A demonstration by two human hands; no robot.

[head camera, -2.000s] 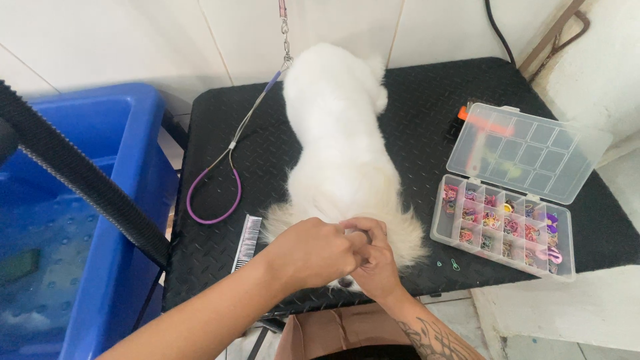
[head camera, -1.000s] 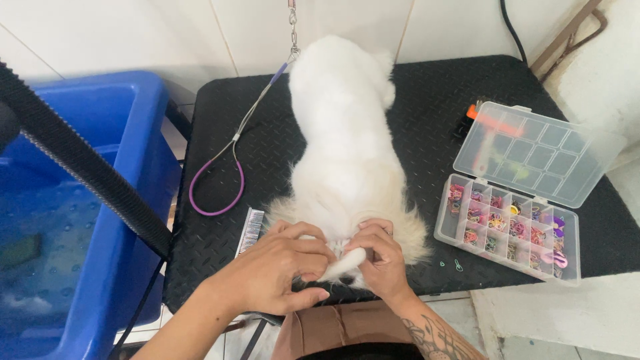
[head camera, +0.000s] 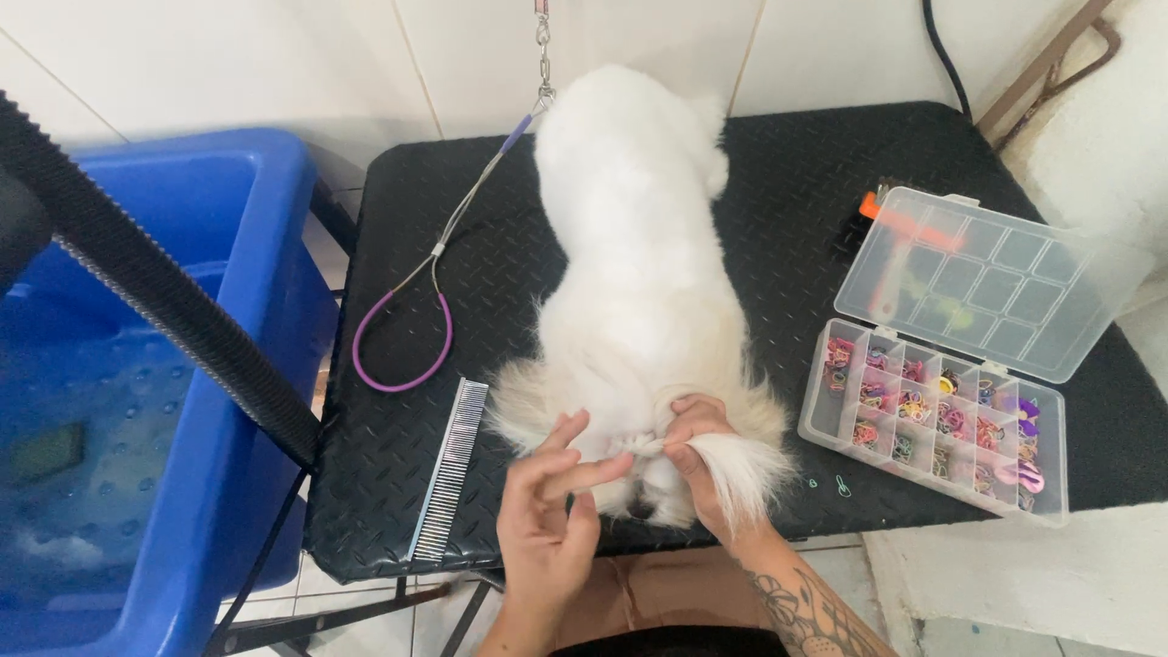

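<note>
A white dog (head camera: pixel 639 237) with cream ears lies on a black grooming table (head camera: pixel 511 274), its head toward me. My right hand (head camera: pixel 703 456) pinches a braided tuft of white hair (head camera: pixel 735 461) on top of the head; loose hair hangs beyond the fingers. My left hand (head camera: pixel 552 502) has its fingers apart beside the braid, the index fingertip close to it; whether it touches the braid I cannot tell. A metal comb (head camera: pixel 449 470) lies left of the head. Small elastic bands (head camera: pixel 843 486) lie to the right of my right hand.
An open clear plastic organizer (head camera: pixel 931 411) with colored elastics and bows stands at the right. Behind its lid (head camera: pixel 995 283) is an orange-handled tool (head camera: pixel 869 205). A purple grooming loop (head camera: pixel 401 388) lies at the left. A blue tub (head camera: pixel 274 274) with water and a black ridged post (head camera: pixel 182 283) are farther left.
Both hands were close together over the dog's head. The left hand has moved off the tuft with its fingers spread, while the right hand holds the hair out toward the right.
</note>
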